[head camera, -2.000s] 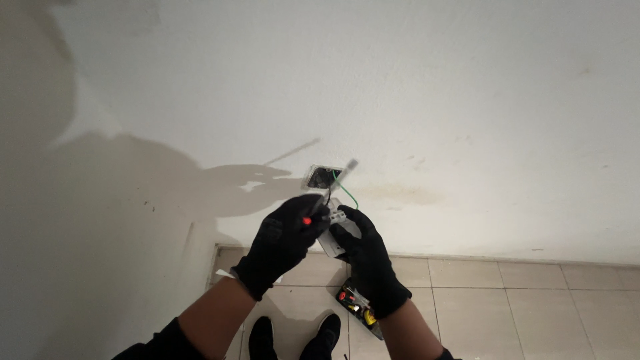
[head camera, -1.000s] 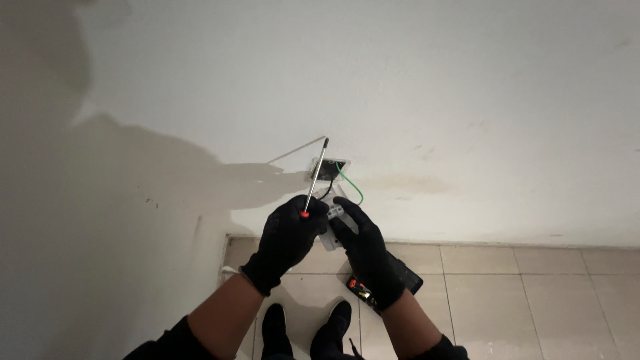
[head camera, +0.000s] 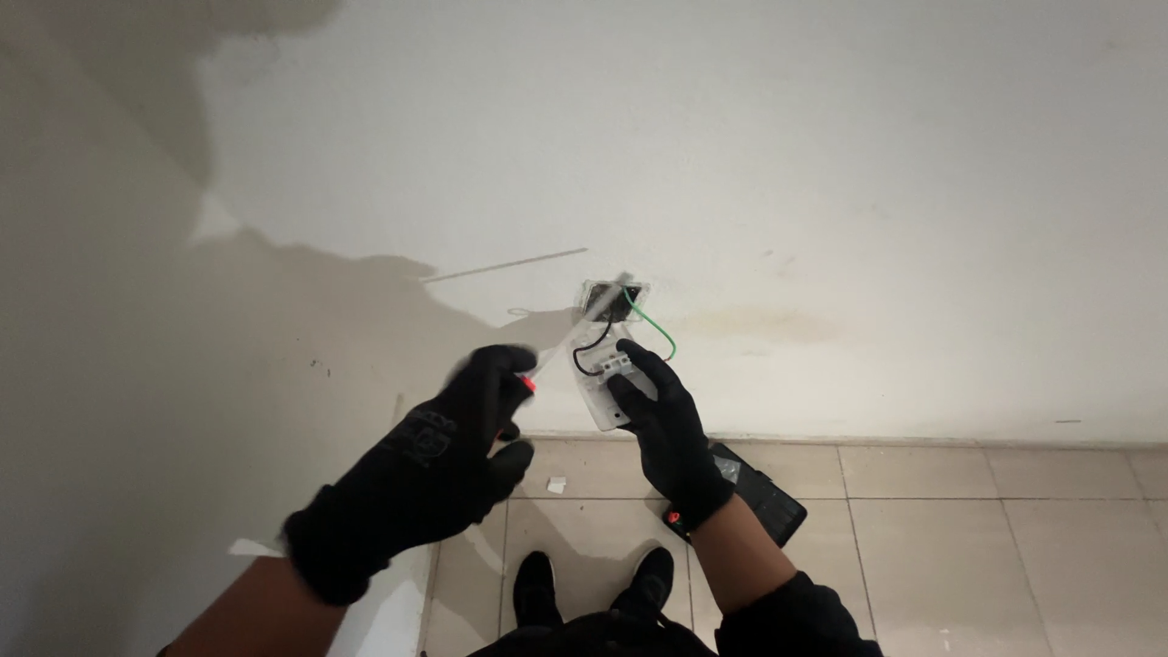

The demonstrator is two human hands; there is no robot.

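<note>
My left hand (head camera: 456, 447), in a black glove, holds a screwdriver (head camera: 568, 345) with a red part near its handle; the blurred shaft points up and right toward the wall box. My right hand (head camera: 662, 424), gloved too, grips a white electrical outlet plate (head camera: 598, 397) by its right side, its terminal side facing me. A black wire (head camera: 577, 358) runs from the open wall box (head camera: 604, 301) to the plate's terminals. A green wire (head camera: 659, 328) loops from the box down behind my right fingers; its end is hidden.
On the tiled floor behind my right wrist lies an open black case (head camera: 771, 506) with a red item at its left end. A small white scrap (head camera: 557, 484) lies near the wall's foot. My shoes (head camera: 536, 589) stand below; a side wall rises at left.
My left hand has moved left, away from the plate, with the screwdriver still in it. My right hand still holds the plate below the wall box.
</note>
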